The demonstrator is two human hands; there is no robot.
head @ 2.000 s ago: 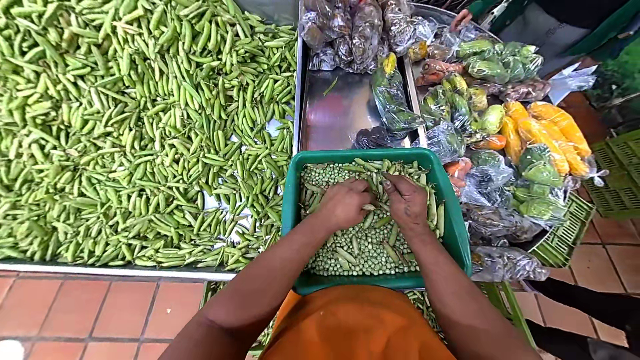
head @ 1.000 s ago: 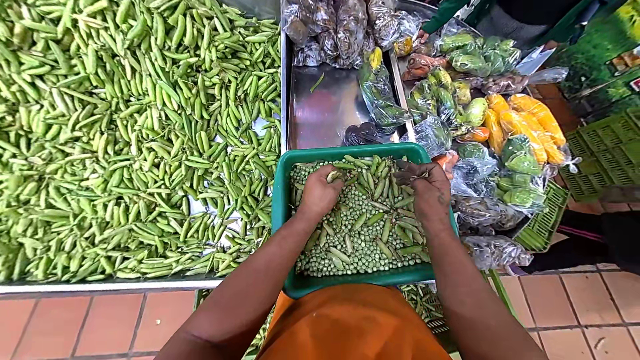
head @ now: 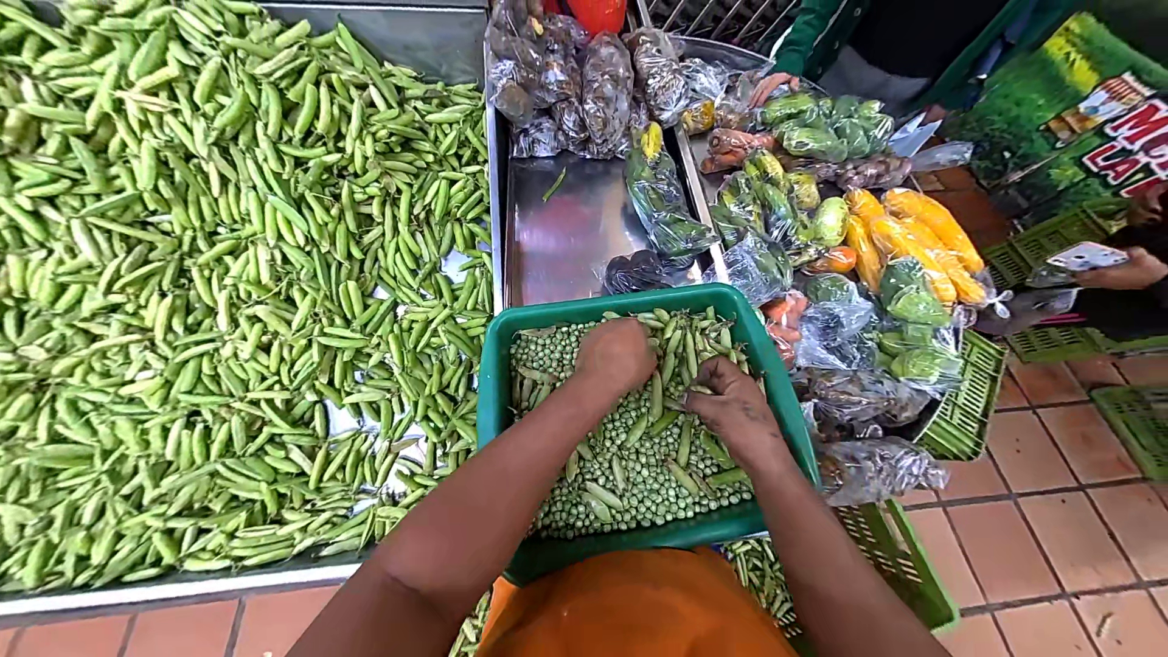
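A green plastic tub point(head: 495, 383) rests against my front, holding shelled green peas point(head: 630, 497) with pea pods point(head: 675, 356) lying over them. My left hand point(head: 617, 354) is over the upper middle of the tub, its fingers curled down beside the pods; whether they grip one is hidden. My right hand point(head: 735, 401) is at the tub's right side, thumb and fingers pinched on a pea pod point(head: 680, 401) that is partly covered by the fingers. A large heap of unshelled pea pods point(head: 228, 274) fills the metal-edged stand at the left.
A steel tray point(head: 566, 228) lies beyond the tub, with bagged vegetables point(head: 830, 228) to its right. Green crates point(head: 972, 392) stand on the tiled floor point(head: 1013, 511). Another person's hand point(head: 776, 87) touches the bags at the top; a further person's hand point(head: 1127, 272) holds a phone point(head: 1088, 256).
My left hand has moved from the tub's left part toward its middle, and my right hand has come inward from the right rim. A person's hand with a phone has come into view at right.
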